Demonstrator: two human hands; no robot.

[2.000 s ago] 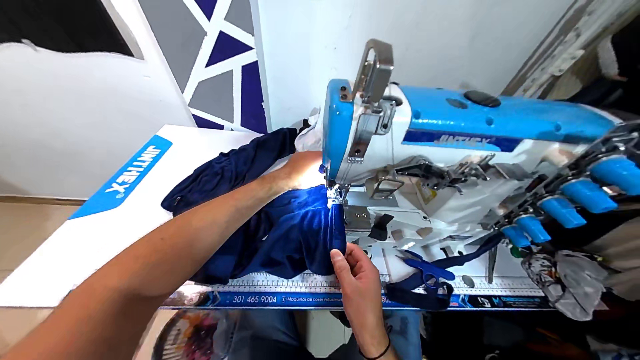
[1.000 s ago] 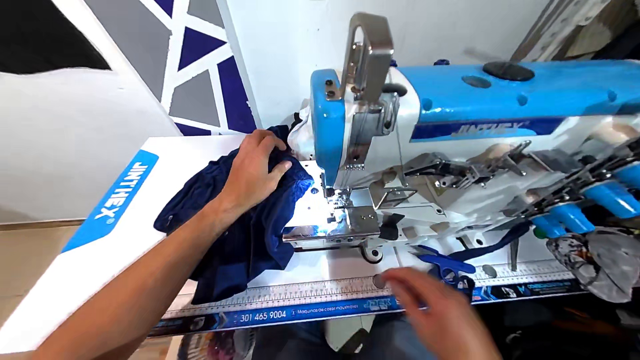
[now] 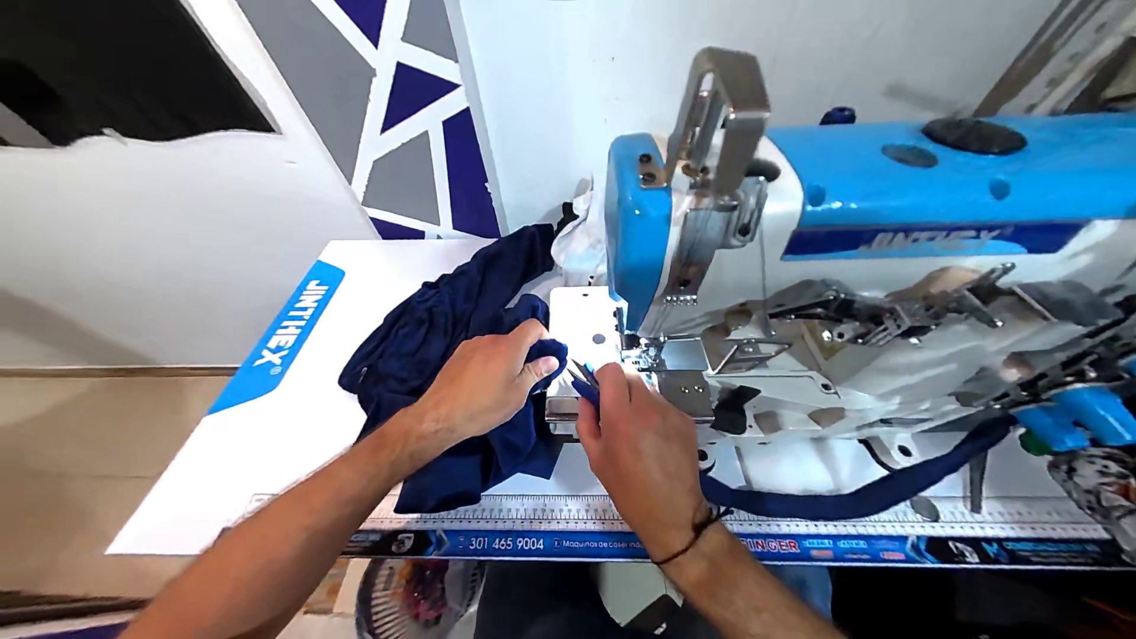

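Note:
Navy blue fabric (image 3: 453, 328) lies bunched on the white table, left of the needle area of a blue and white Jinthex sewing machine (image 3: 932, 186). A gathered part of it is pinched between the thumb and fingers of my left hand (image 3: 488, 377). My right hand (image 3: 641, 444) grips small thread snips with blue handles (image 3: 586, 386); their metal tips point at the pinched fabric. How far the blades are apart is hard to tell. Both hands are over the lit machine bed (image 3: 581, 324). A navy fabric strip (image 3: 843, 504) runs rightward from beside my right wrist.
Along the front edge of the table (image 3: 222, 453) runs a printed ruler strip (image 3: 586, 510). Blue thread cones or caps (image 3: 1096, 413) and patterned cloth (image 3: 1096, 488) are at the far right. Below the table edge stands a basket (image 3: 413, 595). A wall rises behind the machine.
The fabric, under the presser foot area two seconds ago, is now off to its left. My right hand has picked up the blue-handled snips from the table and come to my left hand.

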